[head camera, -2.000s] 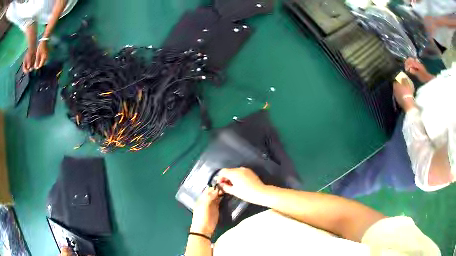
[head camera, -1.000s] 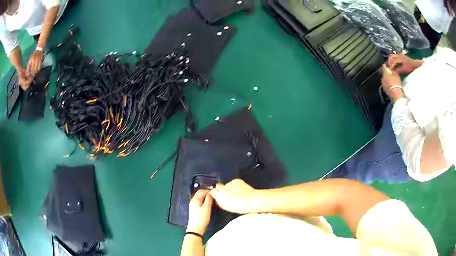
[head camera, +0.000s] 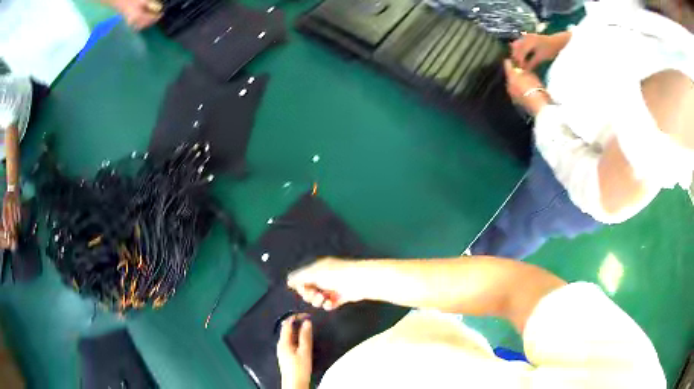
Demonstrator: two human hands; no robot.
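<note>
A flat black cover (head camera: 251, 336) lies in front of me, overlapping another black cover (head camera: 312, 228). My left hand (head camera: 294, 342) is on the front cover, its fingertips at a small dark loop or patch (head camera: 291, 319); what they grip is unclear. My right hand (head camera: 323, 283) is just above and to the right, apart from my left hand, with its fingers curled. Whether it holds anything small cannot be told. The image is blurred.
A tangled black cord pile (head camera: 137, 235) with orange tips lies left. More black covers (head camera: 209, 118) lie behind it. A thick cover stack (head camera: 426, 49) is at back right, beside a person in white (head camera: 609, 121). Another person's hand (head camera: 141, 11) is at top left.
The view has swung, so the table's things sit further left and the cord pile lower. My hands were together at the cover's patch; now my right hand is lifted away from my left.
</note>
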